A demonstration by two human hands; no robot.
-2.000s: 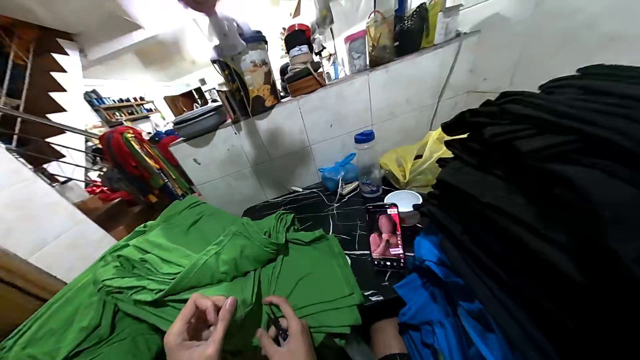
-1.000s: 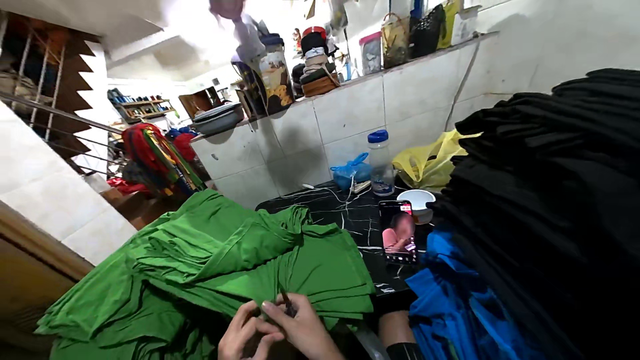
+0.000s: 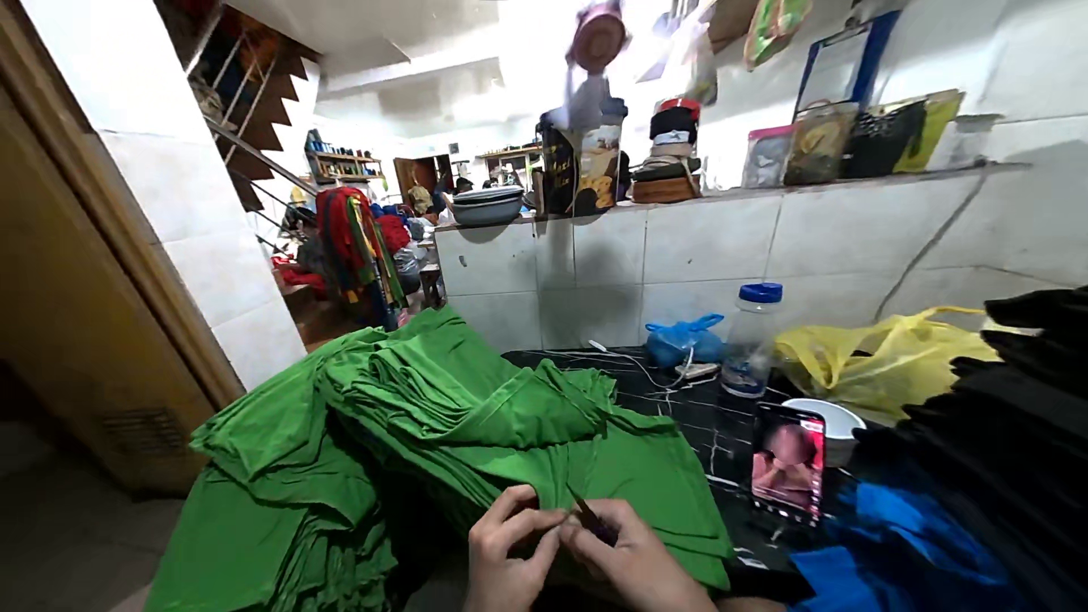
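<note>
Both hands meet at the front edge of a heap of green fabric pieces [image 3: 476,408], low in the middle of the view. My right hand [image 3: 625,544] is closed round a small dark pointed tool [image 3: 588,515], perhaps thread snips; its tip points up toward the cloth. Right beside it, my left hand [image 3: 514,540] has thumb and forefinger pinched together, touching the right fingertips. Whether a thread or a cloth edge lies in that pinch is too small to tell. The green pieces lie in layers beyond the fingers and hang down at the left.
On the black marble-patterned table [image 3: 625,382] stand a propped phone [image 3: 788,463], a white bowl [image 3: 837,425], a blue-capped bottle [image 3: 752,340], a blue plastic bag [image 3: 684,340] and a yellow plastic bag [image 3: 884,357]. Blue cloth [image 3: 901,544] and a tall black fabric stack [image 3: 1020,442] are at the right.
My hands were apart two seconds ago and have come together at the cloth's front edge. The dark tool was in my right hand then too. The view has shifted somewhat.
</note>
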